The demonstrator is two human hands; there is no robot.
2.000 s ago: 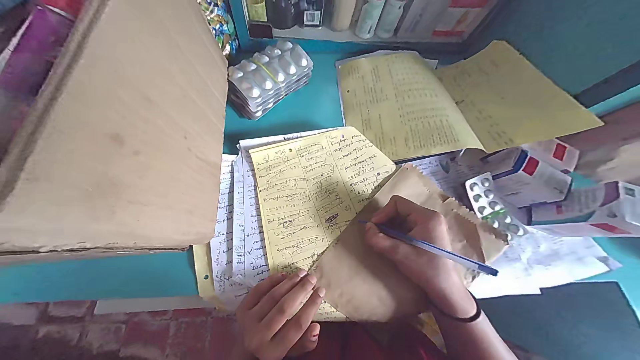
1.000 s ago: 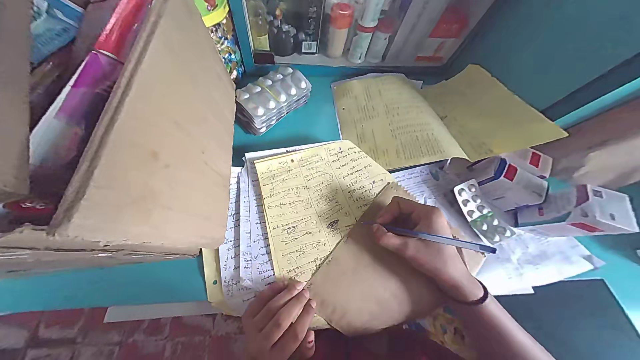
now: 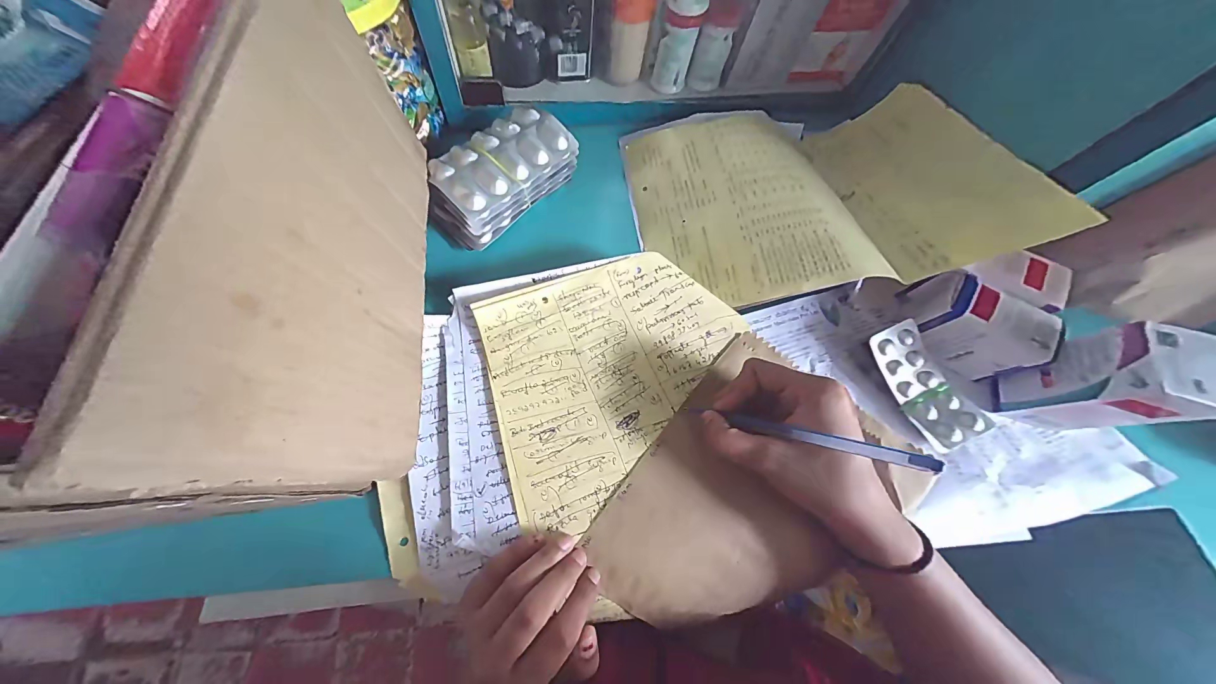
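My right hand (image 3: 807,446) holds a blue pen (image 3: 836,440), its tip at the upper left edge of a brown paper bag (image 3: 703,532). The bag lies slanted over a yellow sheet (image 3: 579,380) covered in handwriting, much of it struck through. My left hand (image 3: 532,608) presses the lower left corner of the bag and the yellow sheet, fingers bent, thumb partly hidden beneath. More white written sheets (image 3: 432,456) stick out at the left under the yellow one.
A cardboard box (image 3: 247,285) stands at the left. Behind the papers lie stacked blister packs (image 3: 503,176) and an open yellow folder (image 3: 760,204). At right are a blister strip (image 3: 926,385), medicine boxes (image 3: 997,323) and white papers (image 3: 1045,484). Bottles (image 3: 679,47) stand on a shelf at the back.
Both hands keep their hold on the pen and the bag's corner. The view has shifted somewhat, showing more of the box's contents and the shelf.
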